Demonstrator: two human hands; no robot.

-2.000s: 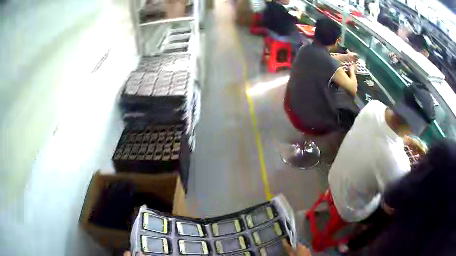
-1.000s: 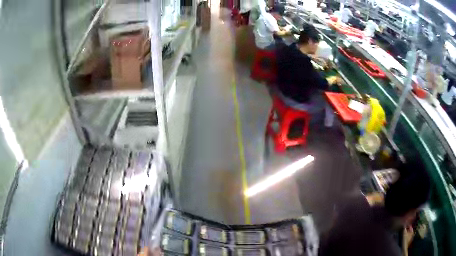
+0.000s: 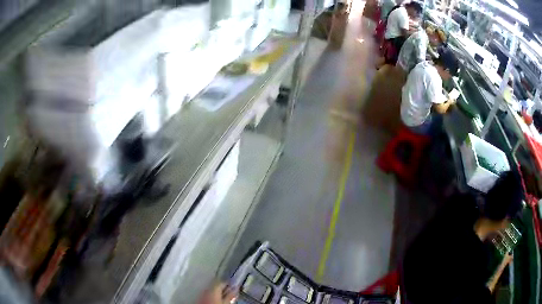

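Observation:
A blister tray (image 3: 278, 278) juts in at the bottom of the view, tilted, its near part cut off. Its pockets hold phone-like units (image 3: 300, 288) with dark edges, grey faces and pale strips. My left hand (image 3: 217, 294) is at the tray's left edge, blurred and mostly cut off by the bottom edge; the fingers seem to grip the tray rim. My right hand is not in view.
A long bench (image 3: 196, 148) runs along the left, with blurred items on it. A yellow line (image 3: 337, 219) marks the grey aisle. Seated workers line the right, the nearest in black (image 3: 446, 249), with a red stool (image 3: 404, 155) and a white bin (image 3: 484, 163).
The view has moved forward along the aisle. The rack and stacked trays on the left have gone out of view, and the bench has come in. The held tray sits lower and more tilted.

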